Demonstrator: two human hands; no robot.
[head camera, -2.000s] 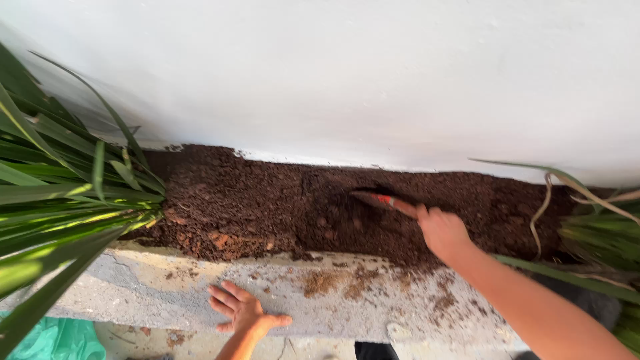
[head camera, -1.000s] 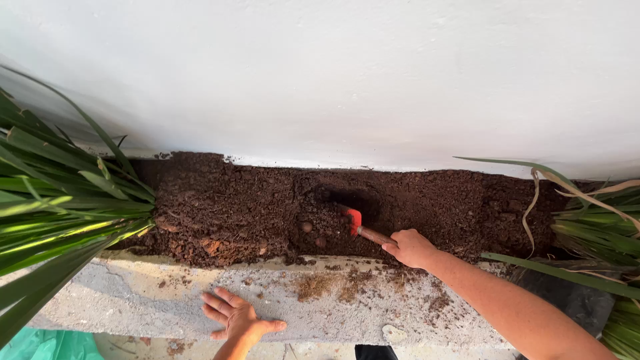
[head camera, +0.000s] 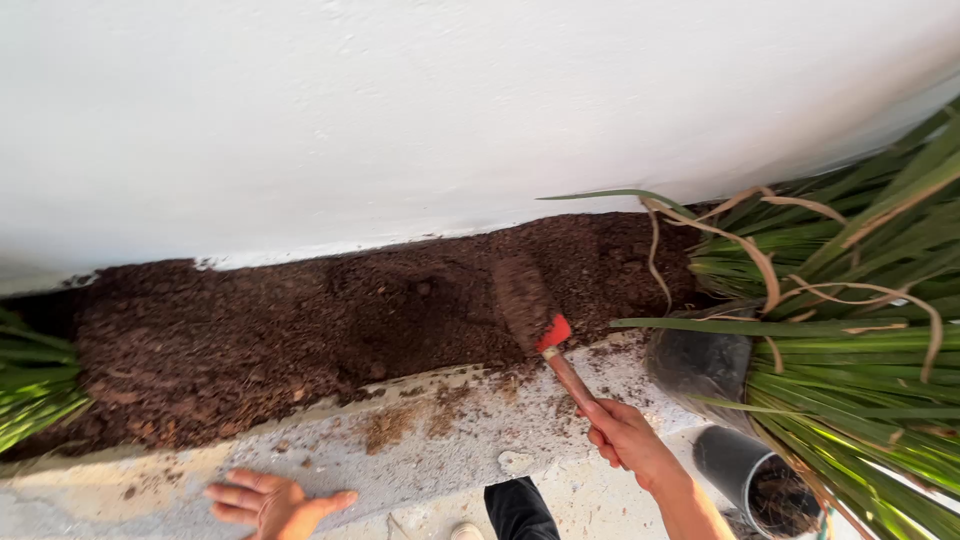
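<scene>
My right hand is closed around the wooden handle of a hand trowel with a red metal neck. Its blade is covered with dark soil and lies over the bed, right of a shallow hollow in the soil. My left hand rests on the concrete ledge along the bed's near side, fingers spread, with nothing in it.
A white wall rises behind the bed. Long-leaved plants stand at the right, one in a black plastic bag; a black pot lies below. Another plant is at the left edge. Crumbs of soil dot the ledge.
The trowel in my right hand has moved from the hollow to the soil right of it, its blade now laden or coated with soil. The view has swung to the right.
</scene>
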